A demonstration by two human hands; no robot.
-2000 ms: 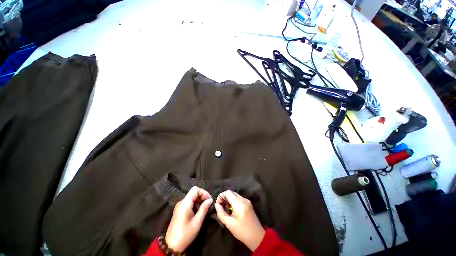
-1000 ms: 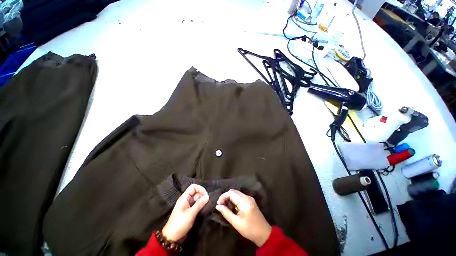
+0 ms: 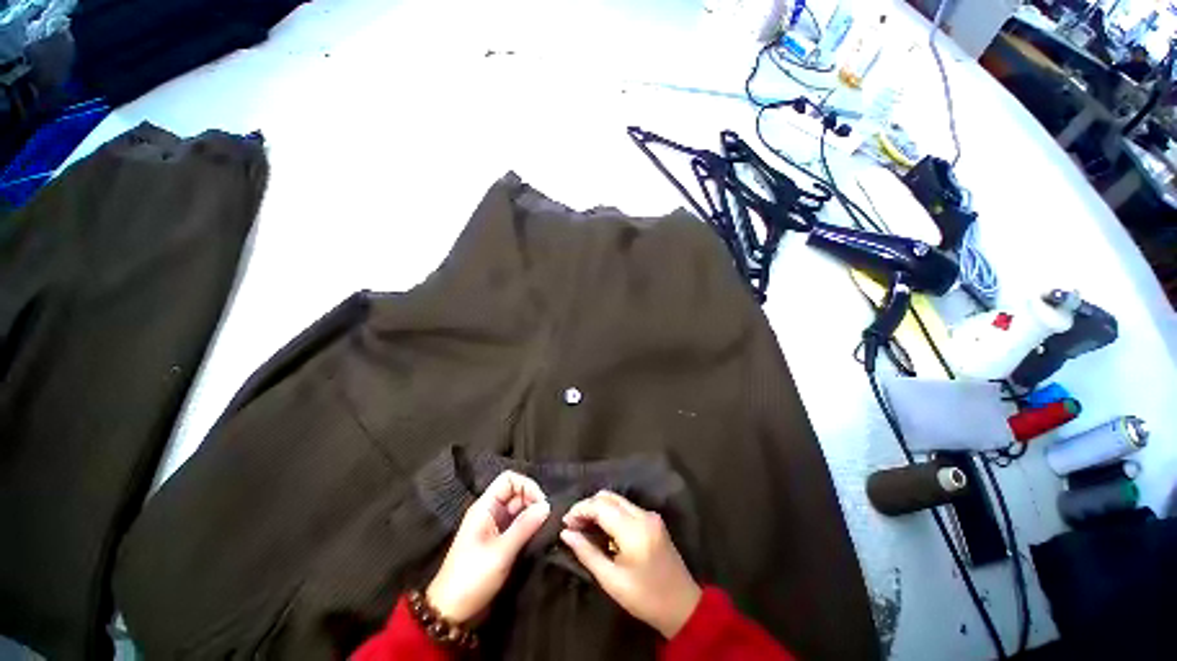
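A dark brown garment with a gathered waistband lies in front of me, on top of a larger brown garment. A small pale button shows on the larger one. My left hand pinches the waistband between thumb and fingers. My right hand is just to its right, thumb and fingertips together, with a small yellow bit of what look like snips in the palm. A small gap separates the fingertips. No needle or thread can be made out.
Another brown garment lies at left. At right are black hangers, a hair dryer, a spray gun, a brown thread cone, other spools, cables, a phone and dark cloth.
My fingertips, nearly touching two seconds ago, are now slightly apart. The camera view has shifted a little, so the table items appear further right. The garments keep their layout.
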